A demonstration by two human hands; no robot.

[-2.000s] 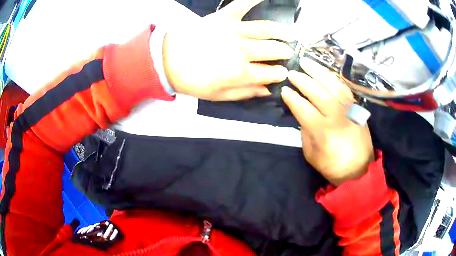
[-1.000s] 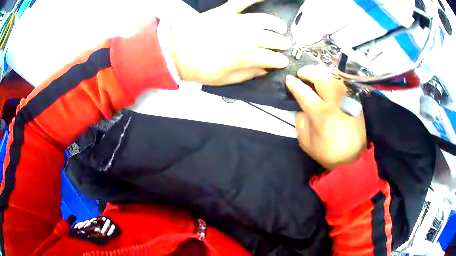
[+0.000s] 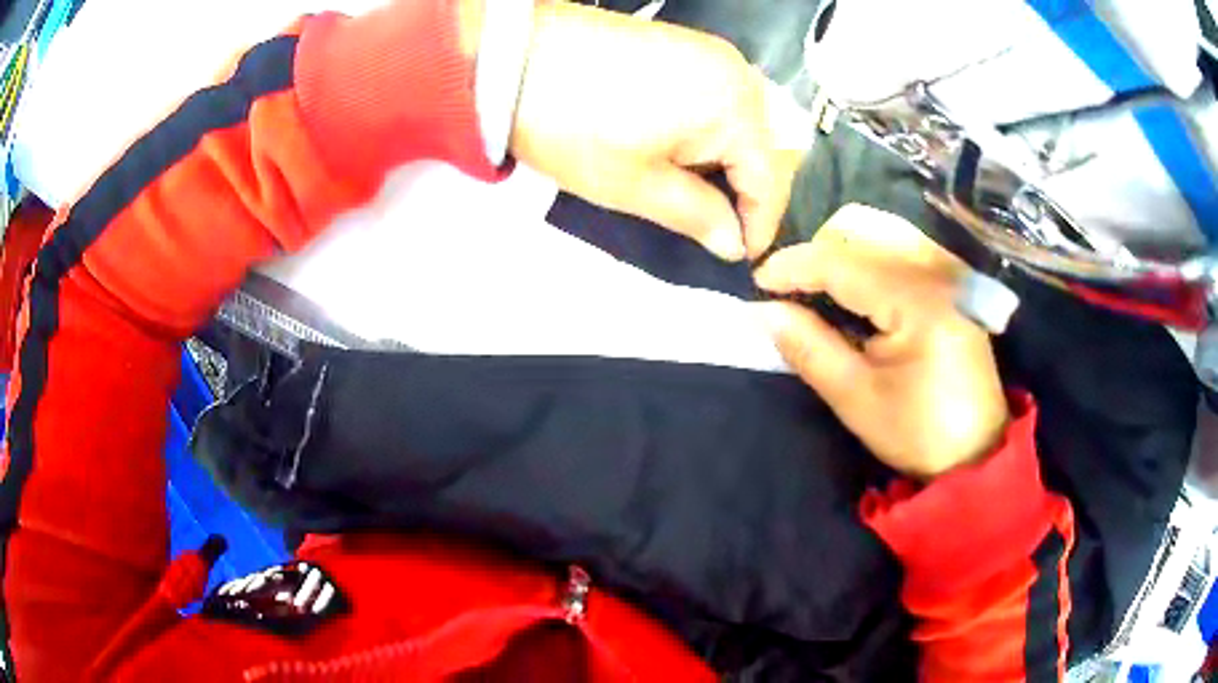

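Observation:
A black garment (image 3: pixel 574 460) lies across the near table edge and over the lap, with a pale wavy thread line near its left end. A narrower black part of it lies on the white table between the hands. My left hand (image 3: pixel 668 127) pinches the black fabric edge between thumb and finger. My right hand (image 3: pixel 895 334) pinches the same edge just to the right, its fingertips almost touching the left ones. Both hands are on the near side of the presser foot and needle (image 3: pixel 824 115).
The white sewing machine head (image 3: pixel 988 54) with blue stripes is at the upper right. A curved guard with a reddish edge (image 3: pixel 1162 296) projects at the right. A grey-white knob (image 3: pixel 988 303) is beside my right hand. Blue material (image 3: pixel 214 480) shows at lower left.
Both hands have moved from lying flat beside the needle towards the body. Their fingers have closed on the fabric edge, and the left hand has turned with its fingertips pointing down.

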